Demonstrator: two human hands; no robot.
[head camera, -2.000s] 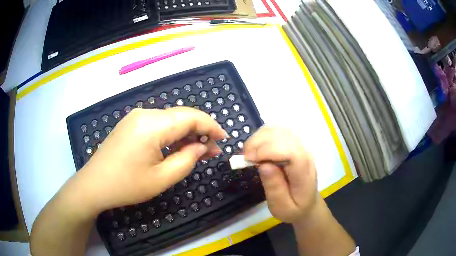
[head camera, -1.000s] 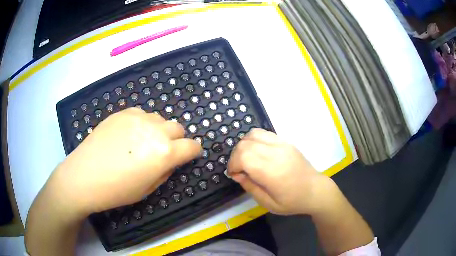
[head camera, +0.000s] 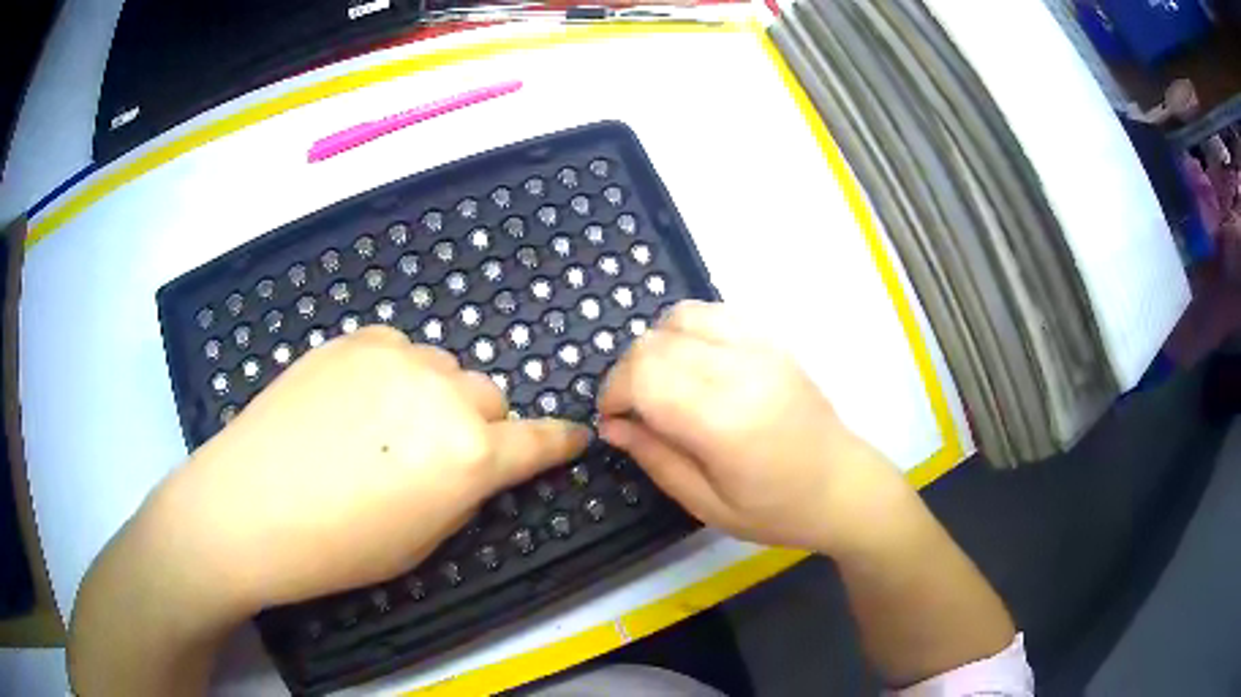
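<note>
The black blister tray (head camera: 408, 204) lies flat on the white bench top with rows of small round shiny parts in its pockets. My left hand (head camera: 347, 470) is over the tray's left and middle part, its index finger reaching right to a pocket. My right hand (head camera: 735, 422) is over the tray's right side, thumb and fingertips pinched together at the same spot. The fingertips of both hands nearly touch. Whatever lies between the fingertips is hidden; no white tip shows.
A bright pink pen (head camera: 415, 120) lies above the tray. Yellow tape (head camera: 871, 245) borders the work area. A thick layered grey-brown pile (head camera: 953, 232) stands at the right. A black tray or cover (head camera: 232, 61) and thin tools (head camera: 585, 14) lie at the back.
Two seconds ago my right hand held a white-tipped piece and my left held a small part above the tray. Both hands have since come down onto the tray, and their fingertips have now drawn together.
</note>
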